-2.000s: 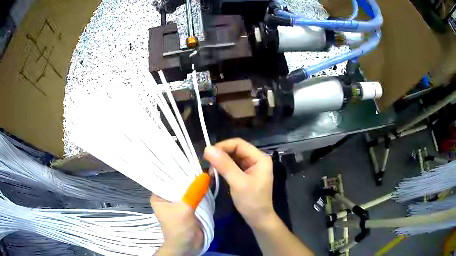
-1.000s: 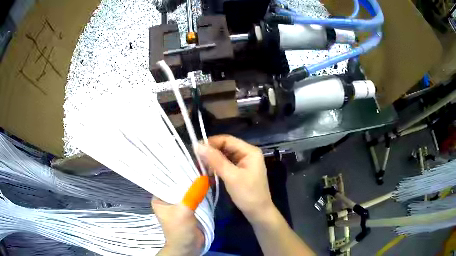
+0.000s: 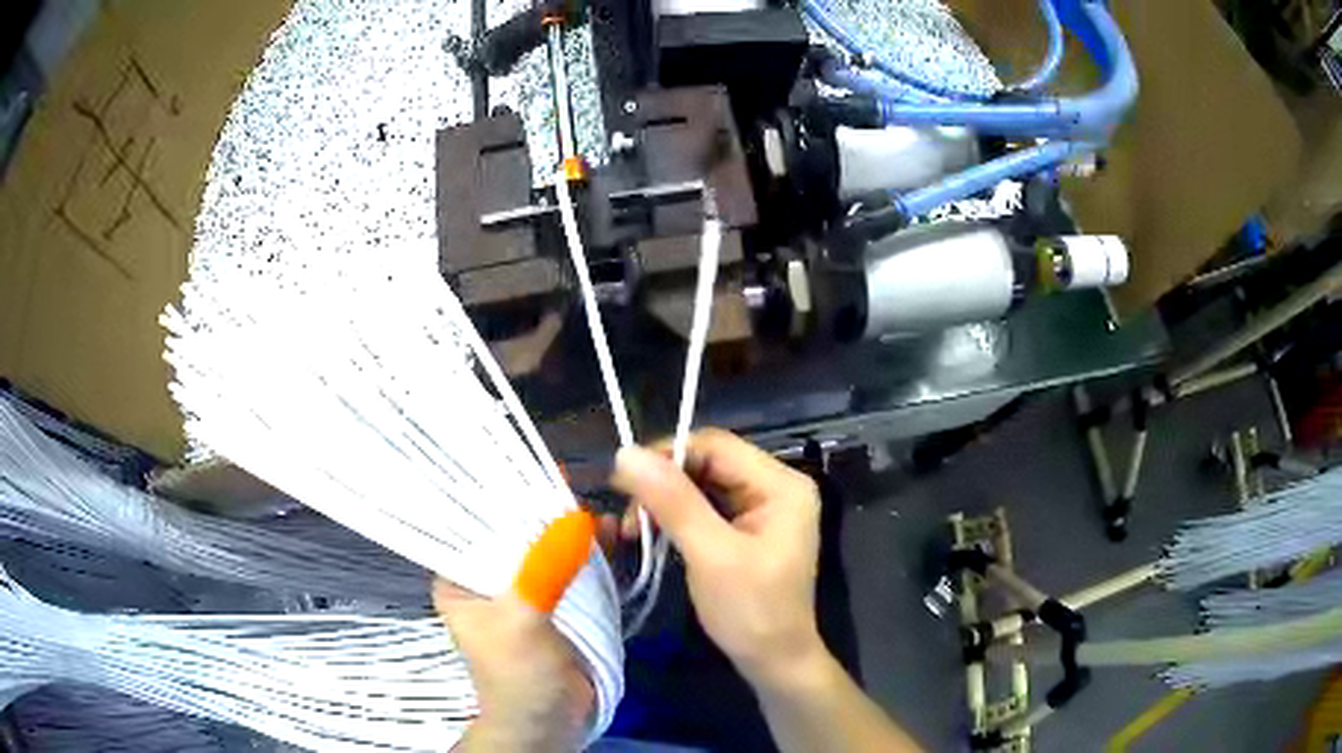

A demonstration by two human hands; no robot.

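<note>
My left hand [image 3: 515, 647], with an orange finger cot [image 3: 555, 561] on one digit, is closed around a thick fan of white cables [image 3: 368, 427]. My right hand [image 3: 729, 544] pinches a white cable [image 3: 595, 316] between thumb and finger. Its far end reaches the small orange fitting between the dark stripping jaws [image 3: 684, 162]. A second white strand [image 3: 698, 338] rises from the right hand, its greyish tip in front of the right jaw block. The right fingertips are partly hidden.
Two silver-white air cylinders [image 3: 938, 280] and blue hoses [image 3: 1001, 113] stand right of the jaws. Speckled scrap [image 3: 309, 177] lies behind inside cardboard [image 3: 111, 221]. White cable bundles hang at left [image 3: 221, 647] and far right [image 3: 1266, 589]. A pale tube rack [image 3: 993, 633] stands at right.
The cable in my right hand has moved up to the orange fitting. Another strand now stands to its right. The jaw blocks and cylinders have shifted in view. The left hand moved slightly left.
</note>
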